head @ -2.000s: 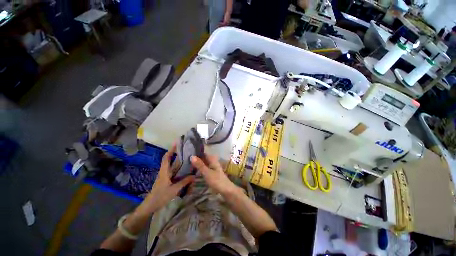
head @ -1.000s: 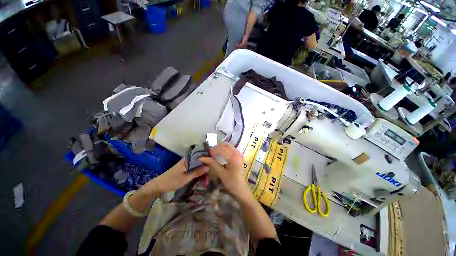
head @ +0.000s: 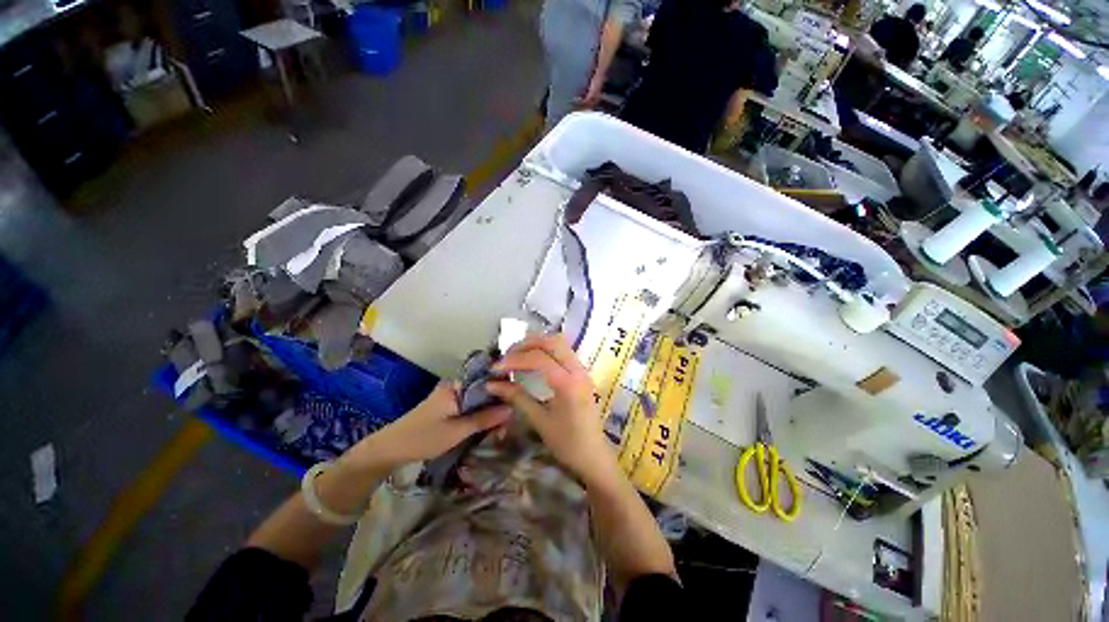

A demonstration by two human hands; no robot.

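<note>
A small wad of grey folded fabric bands (head: 474,382) is held between both hands above my lap, at the table's front left edge. My left hand (head: 440,425) grips it from the left. My right hand (head: 553,395) grips it from the right, its fingers over the top; a small pale piece shows at these fingers. A white ticket (head: 512,332) stands just above the wad. Part of the grey wad hangs below my hands over the beige-brown apron (head: 468,535). A curved grey band (head: 575,273) with a white face lies on the table behind.
Grey cut pieces (head: 353,261) are heaped at left above a blue crate (head: 225,425). Printed tape (head: 663,419), yellow scissors (head: 767,476) and a JUKI machine (head: 876,395) are at right. A white bin (head: 730,201) stands behind. Two people (head: 693,73) are beyond it.
The camera view has shifted, showing more of the room behind. The wad, spread open and upright at first, is now more compact, with my right fingers closed over its top.
</note>
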